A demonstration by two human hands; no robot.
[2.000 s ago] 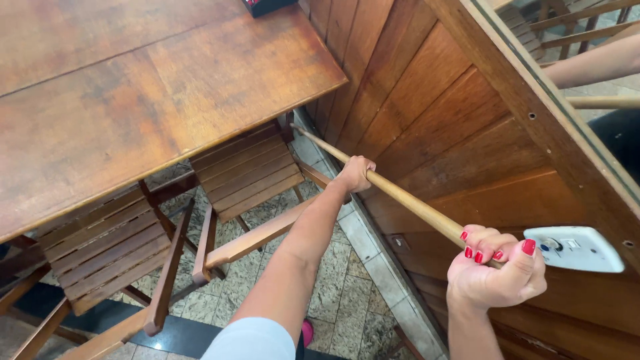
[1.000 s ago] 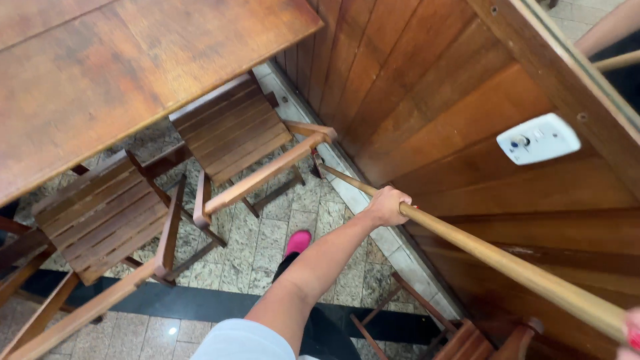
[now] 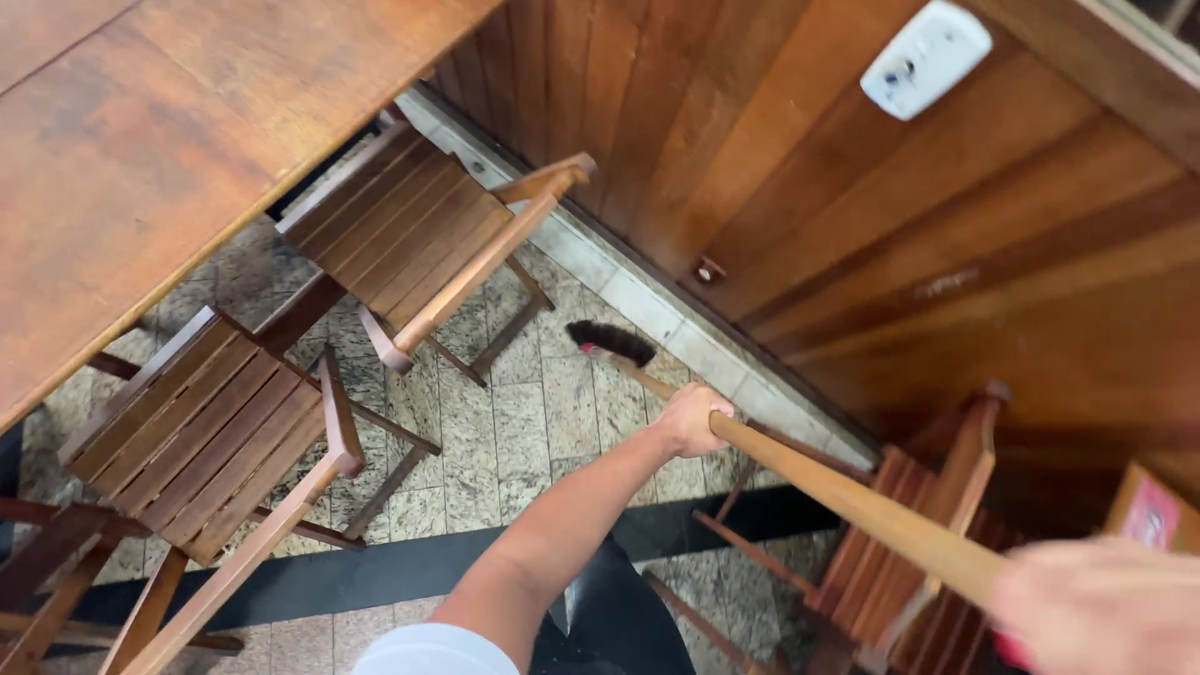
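Note:
A broom with a long wooden handle (image 3: 844,497) crosses the view from the lower right to the centre. Around the middle of the handle, my left hand (image 3: 696,420) is closed. My right hand (image 3: 1092,605), blurred at the lower right edge, grips the handle's upper part. The dark-bristled broom head (image 3: 611,343) rests on the speckled tile floor, near the pale baseboard and to the right of a slatted wooden chair.
Folding wooden chairs (image 3: 427,225) (image 3: 211,431) stand beside a wooden table (image 3: 187,150). Another slatted chair (image 3: 872,544) is at the lower right. A wood-panelled wall (image 3: 750,169) bears a white plate (image 3: 926,58). A box (image 3: 1153,511) sits at the right edge.
The broom's far end has come out from beside the table and chair onto open floor, and its bristles now show. Both hands still hold the handle. The view has shifted.

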